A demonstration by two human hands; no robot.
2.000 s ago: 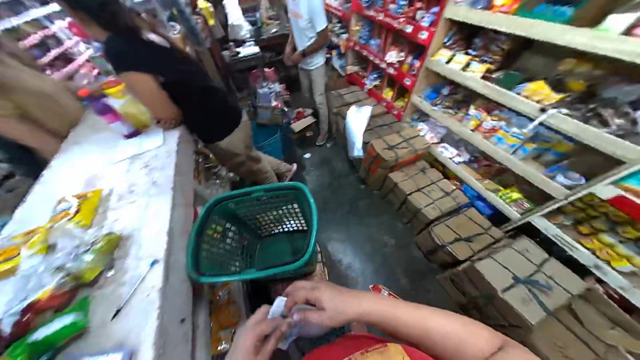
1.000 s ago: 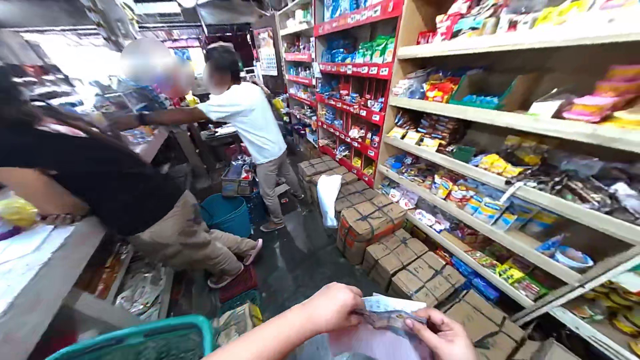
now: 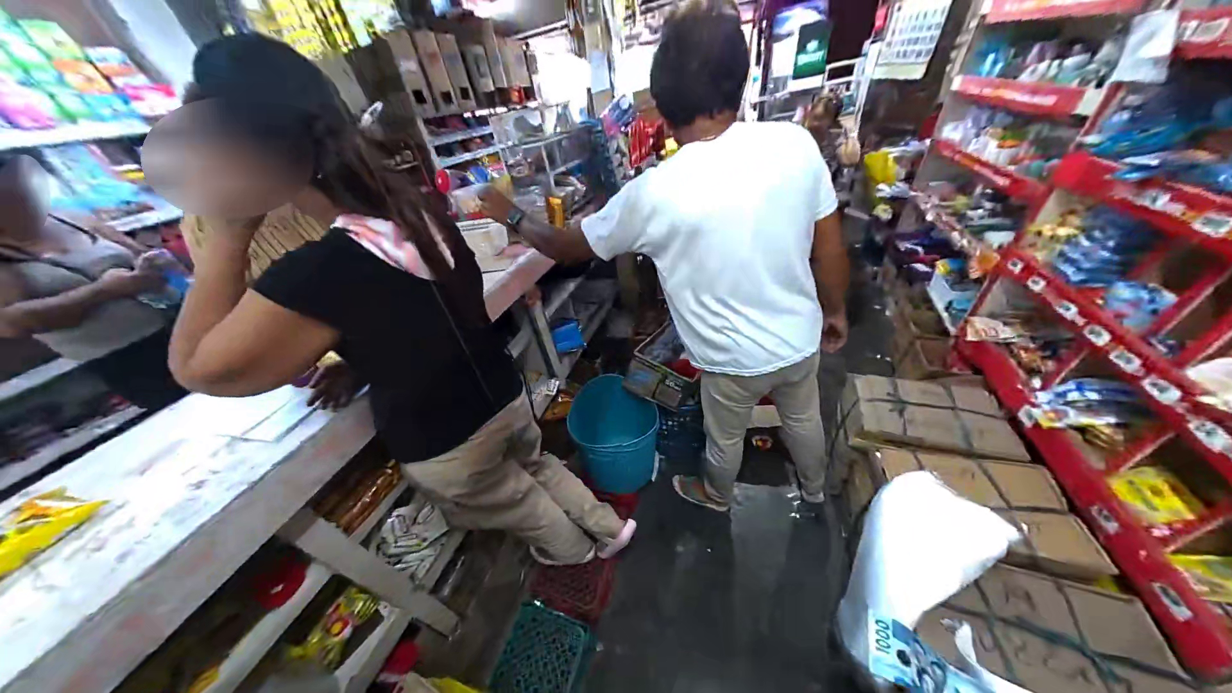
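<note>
Neither my left hand nor my right hand shows in this view. At the bottom edge, right of centre, a light-blue banknote (image 3: pixel 910 656) reaches into the picture; what holds it is hidden below the frame. It overlaps the lower part of a white plastic bag (image 3: pixel 919 549), which stands by strapped cardboard boxes (image 3: pixel 1059 626). A person in a black top (image 3: pixel 414 337) leans on the white counter (image 3: pixel 192 520) at the left. Farther on, a person in a white T-shirt (image 3: pixel 731 250) has the back turned to me, with one arm stretched over the counter.
A blue-green bucket (image 3: pixel 614 448) stands between the two people. Green and red plastic crates (image 3: pixel 544 645) lie along the foot of the counter. Red shelving (image 3: pixel 1107 462) with packaged goods lines the right side. The dark floor (image 3: pixel 717 597) looks wet. Another person (image 3: pixel 72 289) is beyond the counter.
The view has swung up and along the aisle, and both my hands have left it. The person in white has turned away from me. The black-topped person has raised a hand to the head.
</note>
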